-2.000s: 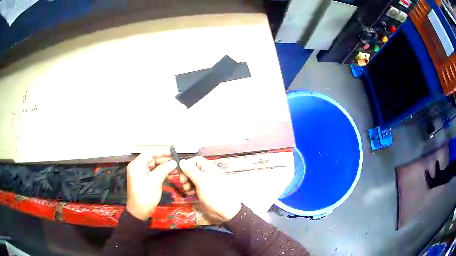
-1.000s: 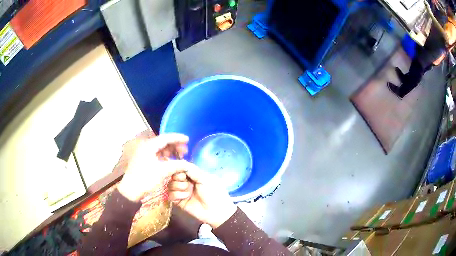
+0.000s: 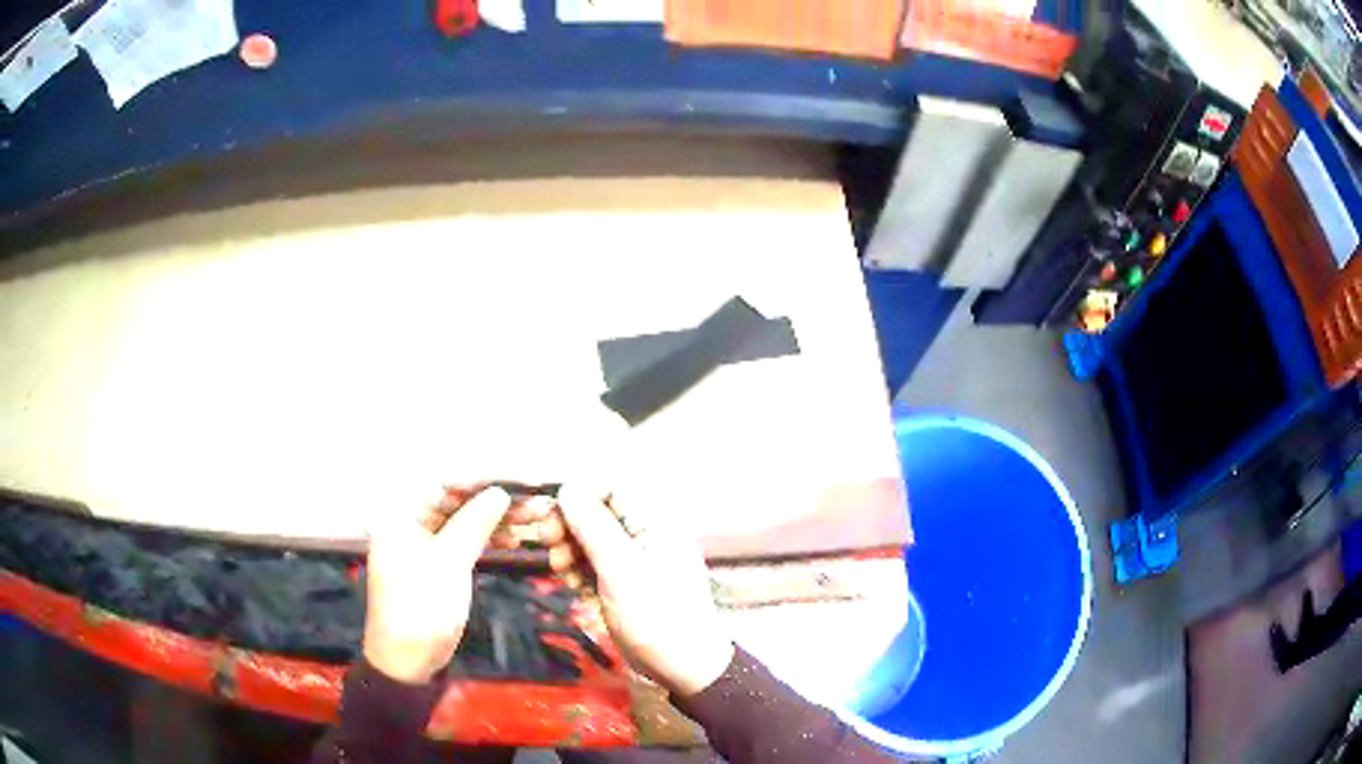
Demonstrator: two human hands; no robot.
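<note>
My left hand [image 3: 426, 582] and my right hand [image 3: 639, 582] meet at the front edge of the pale board [image 3: 344, 351]. Their fingertips pinch a small dark piece [image 3: 530, 490] between them. Two dark strips [image 3: 680, 363] lie crossed on the board, beyond my right hand. The front trough [image 3: 224, 575], with a red edge, holds many dark scraps under and left of my hands.
A large blue bucket [image 3: 993, 582] stands on the floor right of the board. The dark-blue press [image 3: 523, 112] spans the back. A blue-framed machine [image 3: 1202, 343] stands at right, with a floor mat [image 3: 1247, 687] and part of a person's dark shoe near it.
My hands were over the bucket a second ago. Now they are back at the board's front edge, and the view has turned left. The crossed strips lie as before.
</note>
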